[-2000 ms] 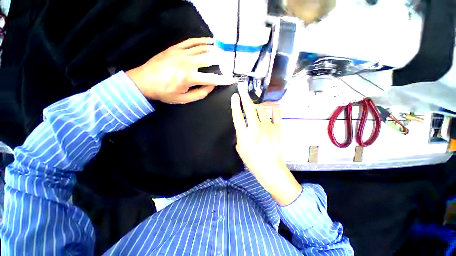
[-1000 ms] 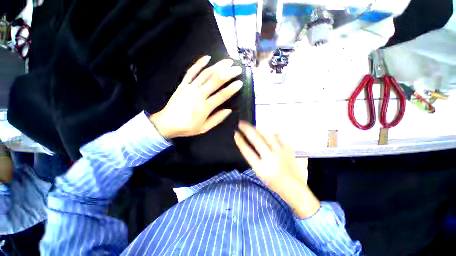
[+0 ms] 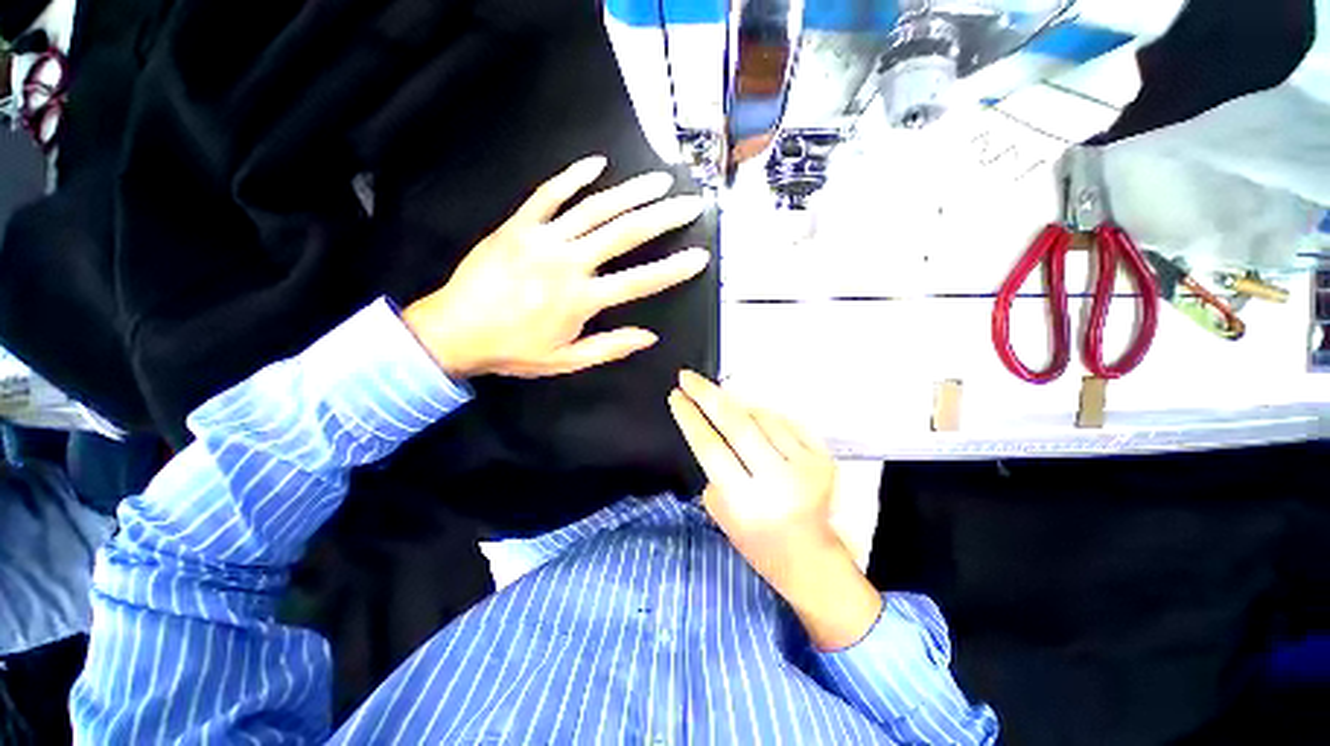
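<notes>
A large black fabric piece (image 3: 569,437) covers the left of the table and my lap, its straight right edge running up to the presser foot (image 3: 700,153) of the white sewing machine head (image 3: 678,66). My left hand (image 3: 569,277) lies flat on the cloth with fingers spread, fingertips near the edge just below the foot. My right hand (image 3: 766,466) rests at the cloth's right edge near the table front, fingers straight and close together, the fingertips on the edge. Neither hand is closed on the cloth.
Red-handled scissors (image 3: 1076,299) lie right of the machine, with small snips (image 3: 1208,306) beside them. Two brown tape patches (image 3: 947,405) are at the table's front edge (image 3: 1021,442). A black cloth scrap (image 3: 1240,51) hangs at upper right. Another person's blue clothing (image 3: 51,561) shows at far left.
My left hand has moved from beside the needle onto the cloth and spread out. My right hand has moved down the cloth edge towards me. The view has shifted.
</notes>
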